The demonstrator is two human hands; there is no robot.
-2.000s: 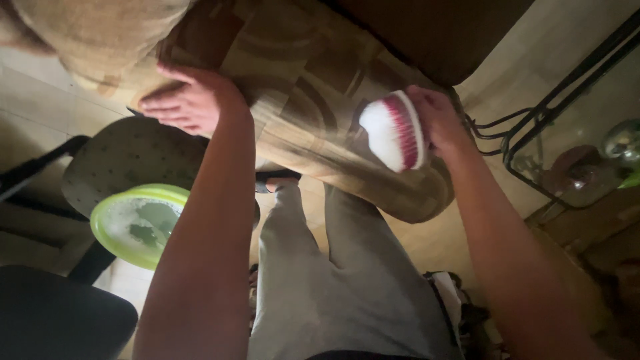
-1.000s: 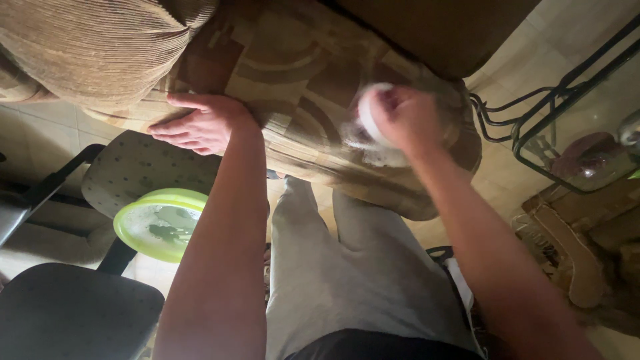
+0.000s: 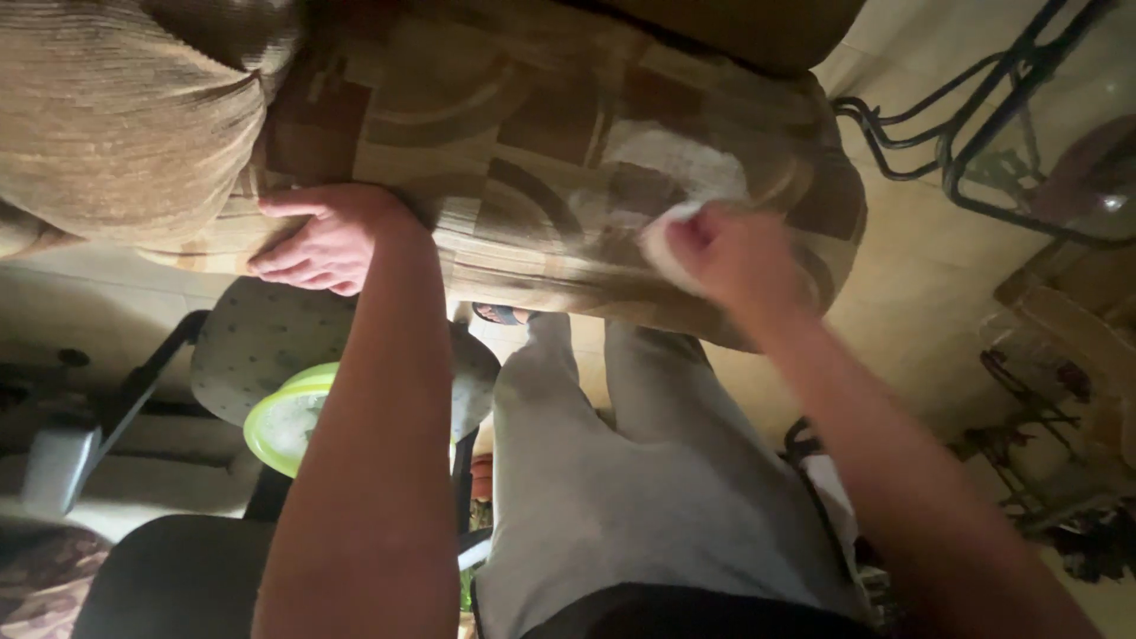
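Note:
My left hand (image 3: pixel 333 235) rests flat with its fingers apart on the front edge of a sofa's patterned fabric seat (image 3: pixel 444 115), beside a ribbed tan cushion (image 3: pixel 124 133). Toward the seat's right end, my right hand (image 3: pixel 732 257) is closed around a scrubbing brush (image 3: pixel 670 248), blurred and mostly hidden by the hand. The brush is against the fabric, just below a patch of white foam (image 3: pixel 679 160). A lime-green basin (image 3: pixel 275 422) of sudsy water stands on a chair behind my left forearm, which hides part of it.
The dark padded chair seat (image 3: pixel 240 351) holding the basin is close to the sofa's front edge. Another dark chair (image 3: pixel 177 577) is at lower left. At upper right stands a glass-topped table with a black metal frame (image 3: pixel 963 191). My legs are against the sofa's front.
My right hand has brought the brush down from above the seat and moved it over the fabric; white foam now shows there. My left hand has stayed on the seat edge.

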